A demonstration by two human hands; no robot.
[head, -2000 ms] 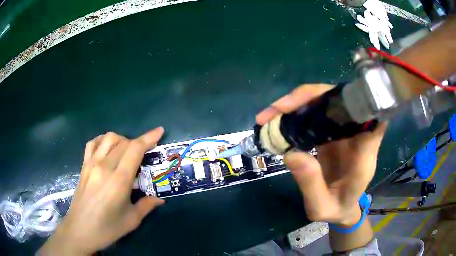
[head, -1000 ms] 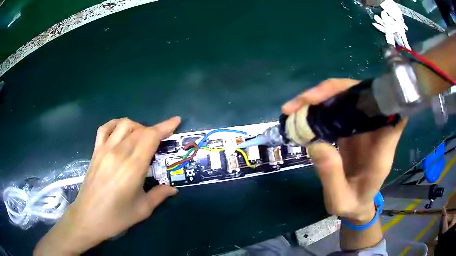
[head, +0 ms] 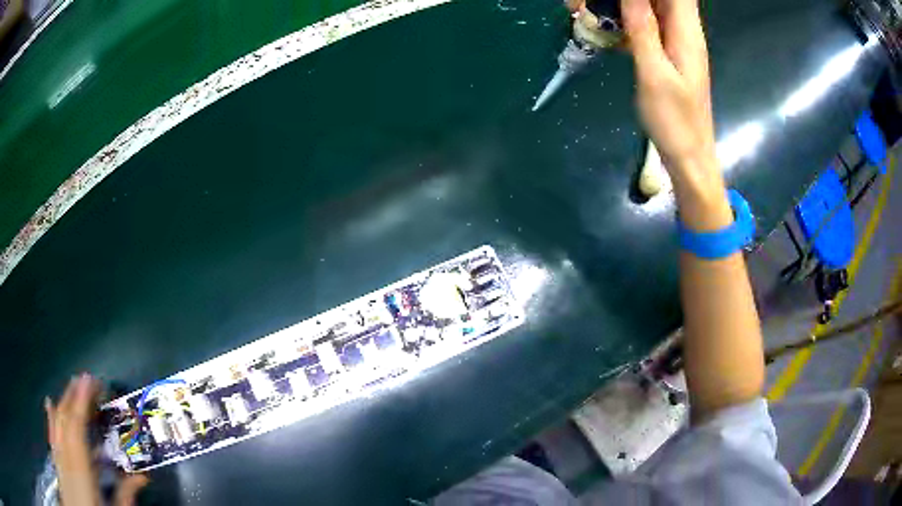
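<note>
The open power strip base lies slanted on the dark green surface, its white tray filled with white blocks and parts. Thin blue and yellow wires show at its lower left end, and a pale round component at its right end. My left hand, partly blurred, is around the strip's left end, thumb and fingers on either side. My right hand is raised at the top, fingers cut off by the frame edge, on the glue dispensing gun. Its pale tapered nozzle points down left, away from the strip.
A cream hand tool lies on the surface beside my right wrist. A speckled white rail curves along the brighter green conveyor. Blue stools stand on the floor at right. A pale plate is at the near edge.
The gun and my right hand have moved up, off the strip to the top of the view. The strip and my left hand now appear lower left, and the strip's right end is uncovered.
</note>
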